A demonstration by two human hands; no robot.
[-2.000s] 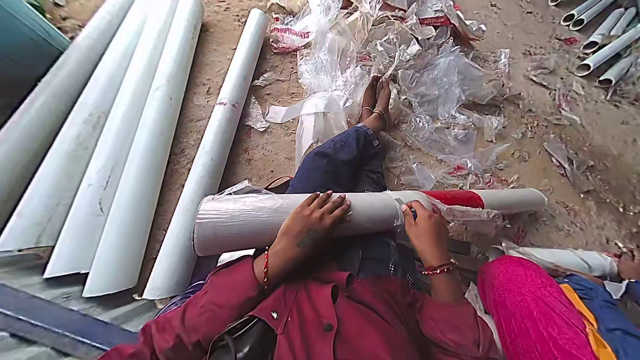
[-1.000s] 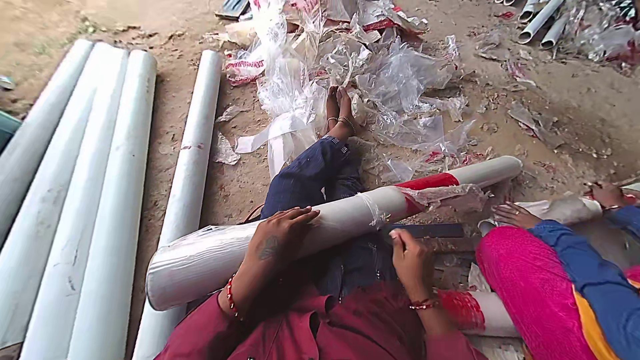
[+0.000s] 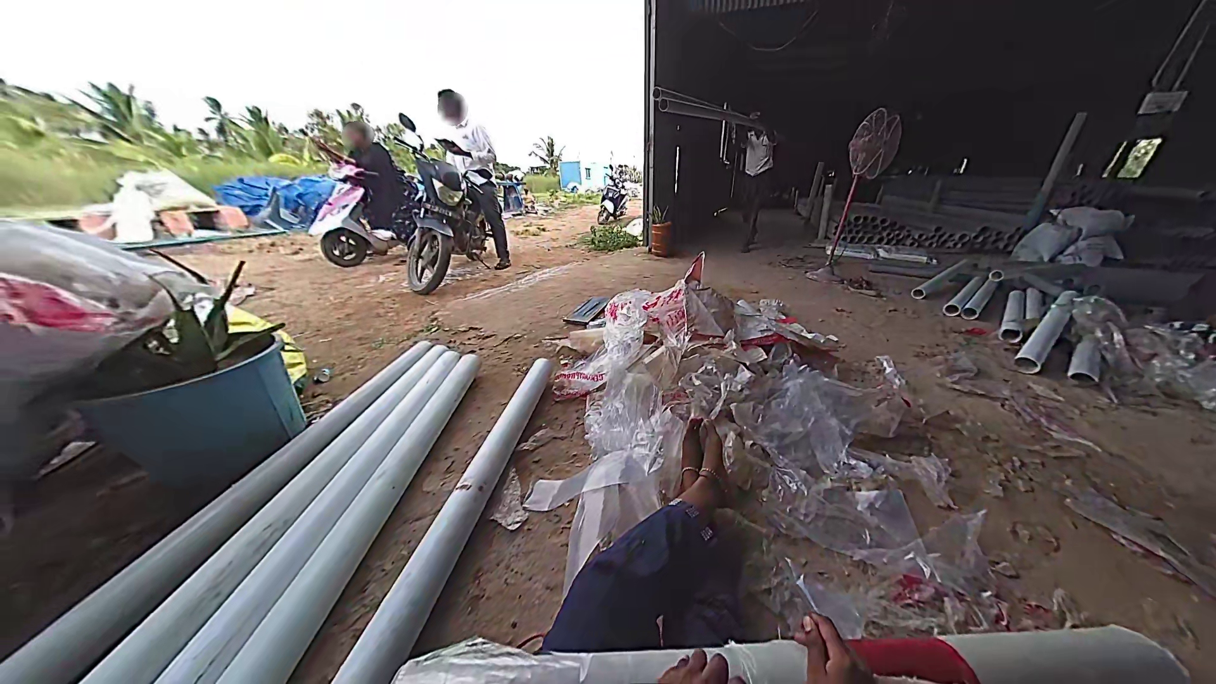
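A wrapped white pipe (image 3: pixel 1054 655) with a red band (image 3: pixel 912 657) lies across my lap at the bottom edge, clear film around its left part. Only the fingers of my left hand (image 3: pixel 703 668) show, resting on the pipe; the rest is cut off by the frame. Just to its right, my right hand (image 3: pixel 828 651) is closed over the pipe beside the red band, with a thin, pale, blade-like tool (image 3: pixel 804 591) sticking up from its fingers. My outstretched legs (image 3: pixel 636 579) pass beyond the pipe to bare feet among torn plastic film (image 3: pixel 807 427).
Several long white pipes (image 3: pixel 380 513) lie on the ground at left, near a blue planter (image 3: pixel 204 408). More pipes (image 3: pixel 1045 332) and sacks (image 3: pixel 1088 233) are at right by a shed. Two people are at motorbikes (image 3: pixel 442 223); another person (image 3: pixel 758 157) carries pipes. A pedestal fan (image 3: pixel 874 147) stands farther back.
The view has tilted up strongly. My right hand, raised near my lap without touching the pipe one second ago, is now at the pipe beside the red band.
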